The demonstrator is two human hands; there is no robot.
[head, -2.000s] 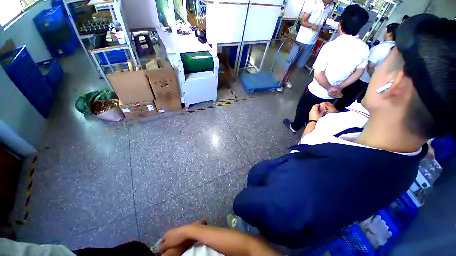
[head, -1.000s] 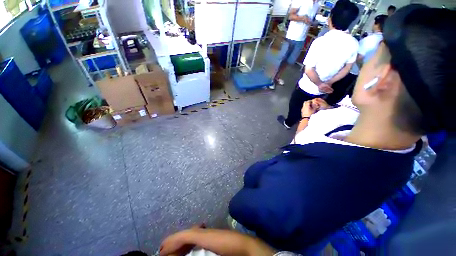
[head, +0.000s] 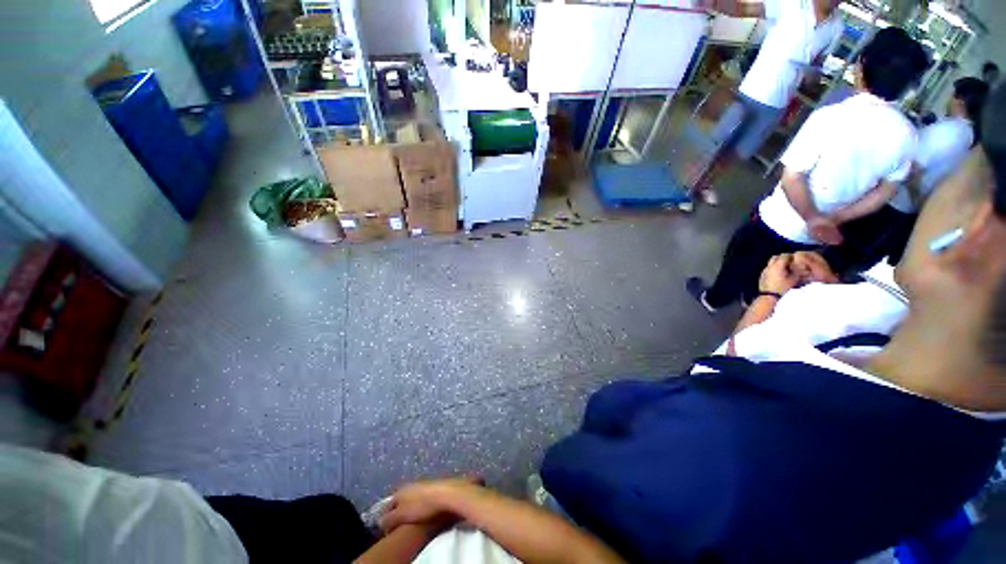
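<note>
My forearms cross low in front of my white shirt at the bottom edge of the head view. My right hand (head: 421, 502) lies over my left wrist, its fingers bent around it. My left hand is mostly hidden under my right forearm, and its fingers cannot be made out clearly. No part or tool shows at either hand.
A person in a dark blue top (head: 761, 463) stands close at right; others in white (head: 844, 165) stand beyond. Ahead are cartons (head: 425, 182), an open sack (head: 314, 218), a conveyor (head: 502, 132) and a blue trolley (head: 638, 185). A red cabinet (head: 55, 314) is at left.
The view has turned left, so the room has shifted right in the picture. The red cabinet and a pale sleeve at lower left now show more. My hands stay crossed.
</note>
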